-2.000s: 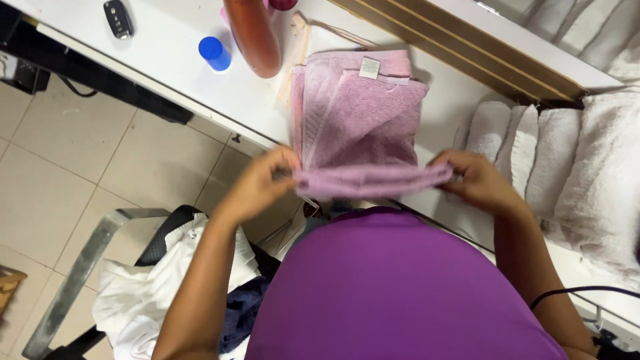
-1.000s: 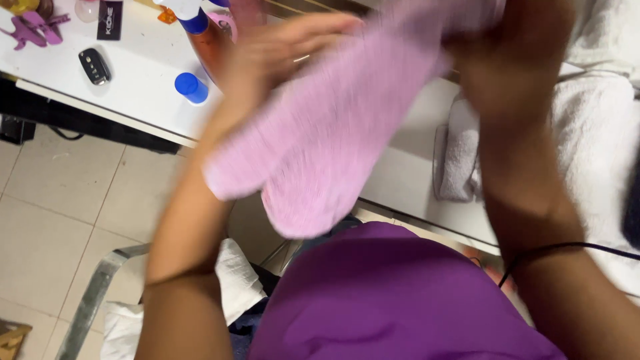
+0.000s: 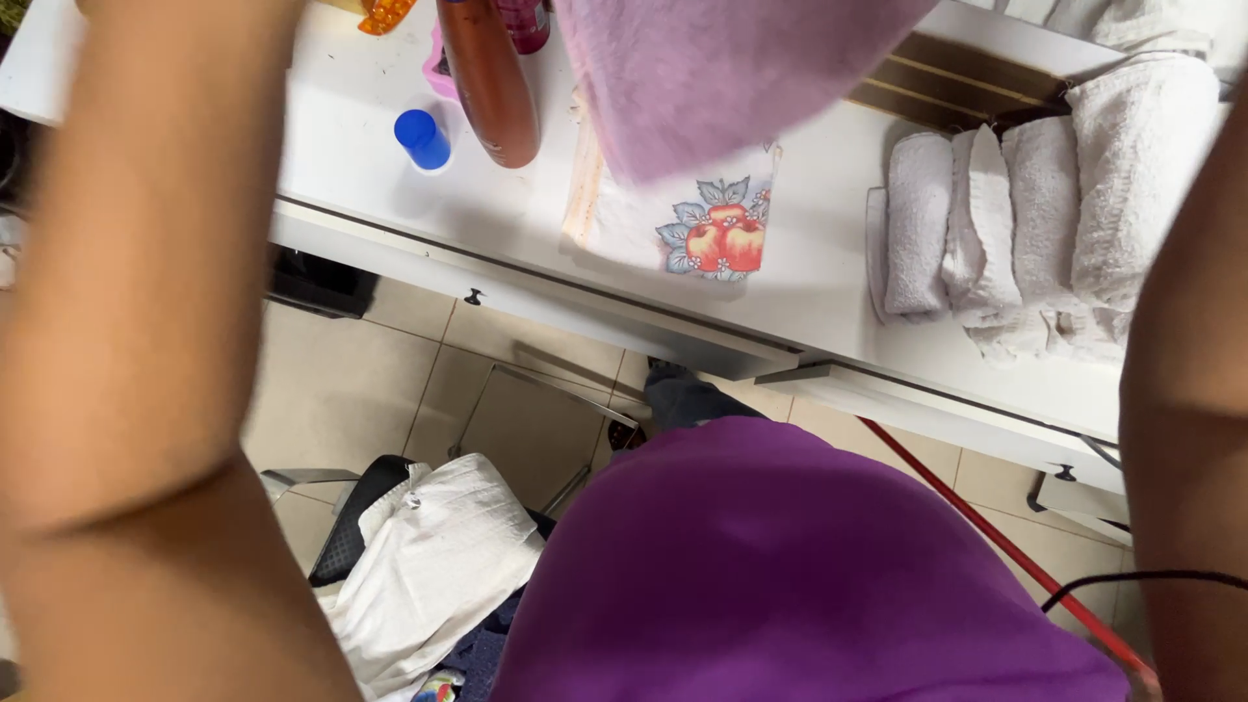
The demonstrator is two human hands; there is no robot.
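Both my forearms reach up past the top of the head view, so neither my left hand nor my right hand shows. A pink terry towel hangs in from the top edge between the arms, its lower end blurred; what holds it is out of frame. Partly covered by it in the view, a white cloth with a printed apple pattern lies flat on the white countertop.
Rolled white towels stand in a row at the right. Left of the cloth are a brown bottle and a blue cap. Below are a chair with white cloths and a red pole.
The pink towel, between both hands over the counter two seconds ago, has been raised toward the top edge. Both hands have left the view, and the apple-print cloth has come into sight.
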